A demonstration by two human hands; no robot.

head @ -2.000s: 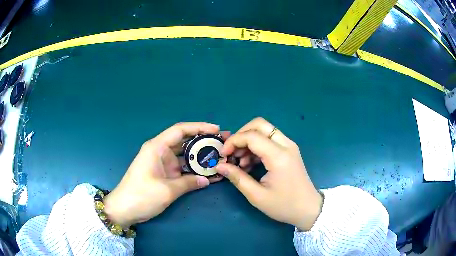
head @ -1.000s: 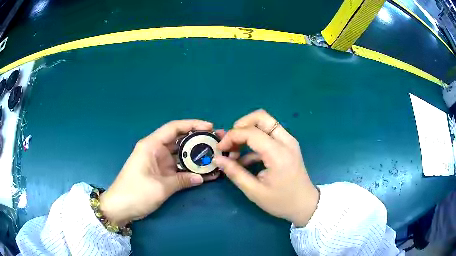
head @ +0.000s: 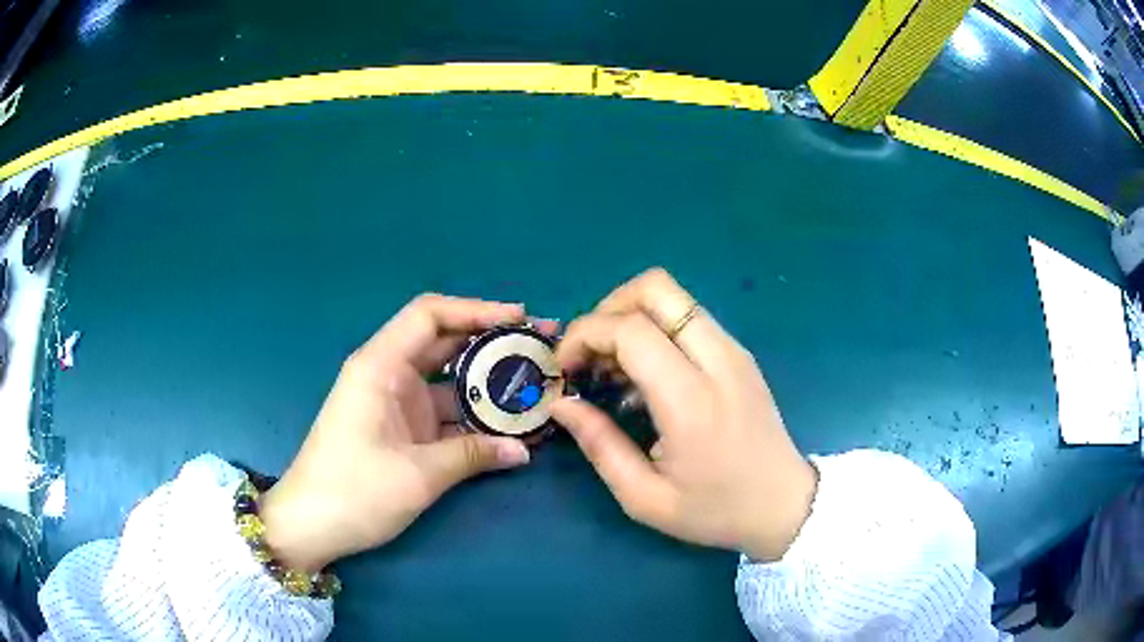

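Observation:
A round black unit with a beige ring (head: 497, 405) on its face is held above the green mat. The ring's open centre shows a dark glossy spot with a small blue patch. My left hand (head: 408, 420) grips the unit by its rim from the left, fingers at the top and thumb at the bottom. My right hand (head: 677, 414) is at the unit's right edge, with thumb and forefinger close to the ring. A dark blurred thing shows under my right fingers; I cannot tell what it is or whether the fingers pinch anything.
The green mat (head: 376, 213) is edged by yellow tape (head: 439, 80). A yellow-wrapped post (head: 884, 63) stands at the upper right. Black discs (head: 42, 236) lie on a white sheet (head: 18, 439) at left. A paper sheet (head: 1086, 357) lies at right, a small scrap (head: 68, 350) at left.
My right thumb and forefinger have parted a little at the unit's edge. The unit has shifted slightly and remains in my left hand.

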